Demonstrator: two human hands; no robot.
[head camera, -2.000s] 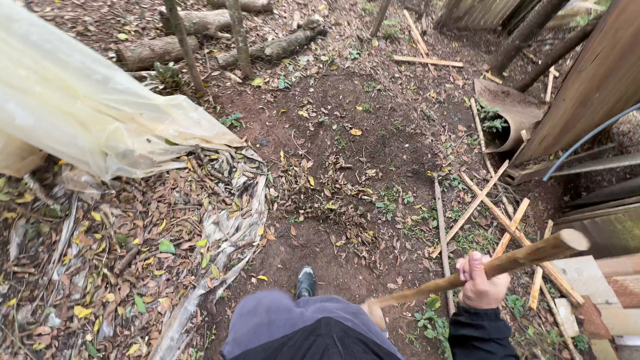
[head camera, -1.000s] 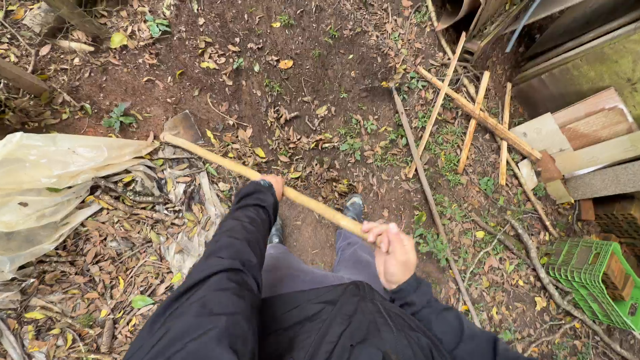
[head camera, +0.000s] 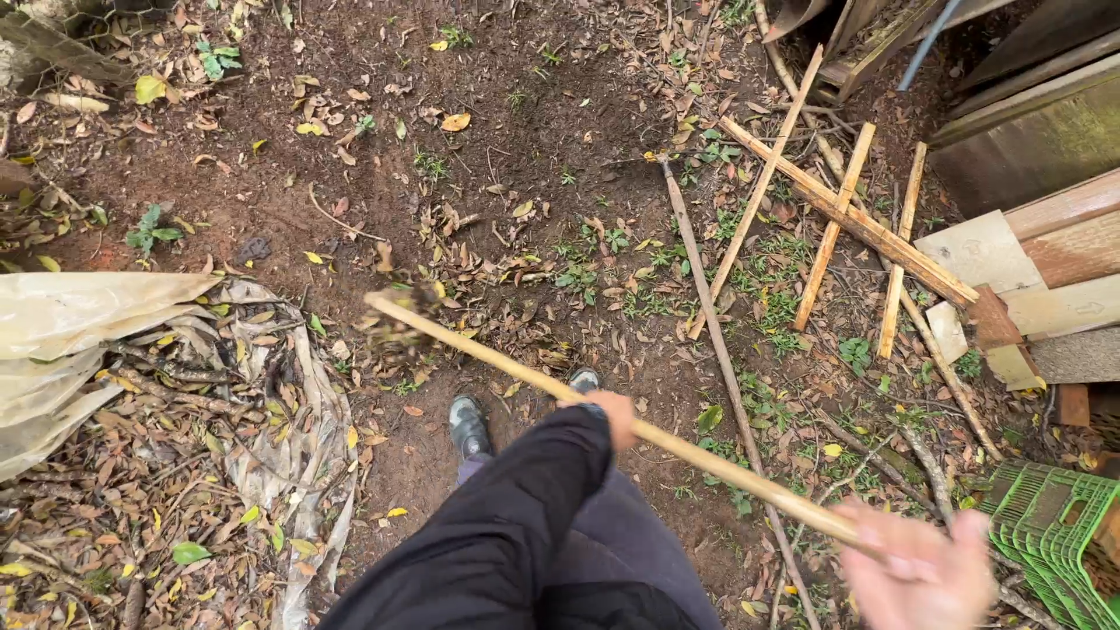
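Observation:
A long pale wooden handle (head camera: 499, 359) crosses the view from the leaf-strewn soil at centre left down to the lower right. My left hand (head camera: 612, 416) is wrapped around its middle, partly hidden by the black sleeve. My right hand (head camera: 919, 560), blurred, holds the handle near its lower right end, the thumb pointing up. At the far end of the handle a blurred patch of leaves and soil (head camera: 398, 328) hides whatever tool head may be there. Below it, my boots (head camera: 470, 426) stand on bare earth.
A second long-handled tool (head camera: 713, 332) lies on the ground right of my legs. Beyond it are crossed wooden slats (head camera: 840, 219), stacked boards (head camera: 1076, 227) and a green plastic crate (head camera: 1050, 534). Translucent plastic sheeting (head camera: 79, 341) lies at the left over leaves and sticks.
Two seconds ago only my right hand showed on the handle; now both hands hold it. Since one second ago, the handle's far end has moved right, off the edge of the plastic sheeting.

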